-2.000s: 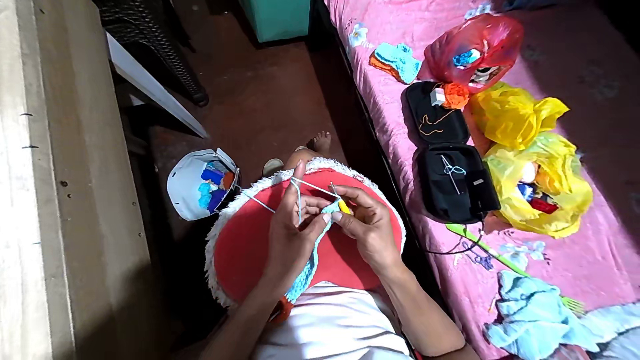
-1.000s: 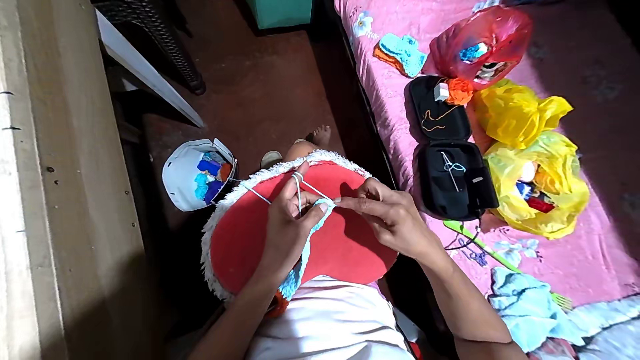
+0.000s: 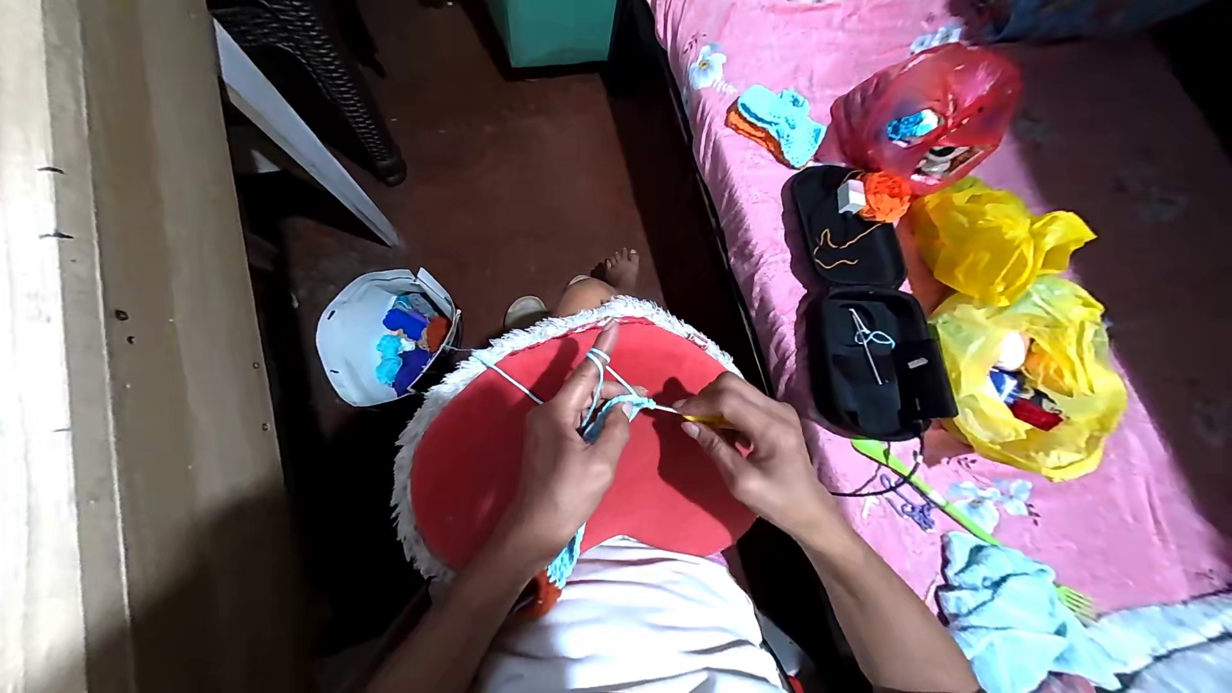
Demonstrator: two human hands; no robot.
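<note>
My left hand point(image 3: 576, 443) pinches the edge of a light blue crochet piece point(image 3: 570, 558), and light blue yarn point(image 3: 510, 377) loops over its raised index finger. The piece hangs below that hand, with an orange part at its lower end. In my right hand point(image 3: 756, 443) is a crochet hook with a yellow handle point(image 3: 707, 421); its shaft points left to the blue stitches. Both hands are above a red heart-shaped cushion point(image 3: 472, 481) with white fluffy trim on my lap. The yarn runs left toward a white container point(image 3: 351, 332) of coloured yarn.
On the pink-sheeted bed point(image 3: 1078, 539) at right lie an open black zip case point(image 3: 866, 366), a red plastic bag point(image 3: 924, 106), yellow bags point(image 3: 1030, 385), crochet pieces point(image 3: 784, 120), a green long-handled tool point(image 3: 943, 500) and a light blue cloth point(image 3: 1011, 606). A wooden surface point(image 3: 173, 346) borders the left.
My right hand was close against the left two seconds ago; it is now farther right, with the hook drawn out to that side. The left hand keeps its hold on the crochet piece.
</note>
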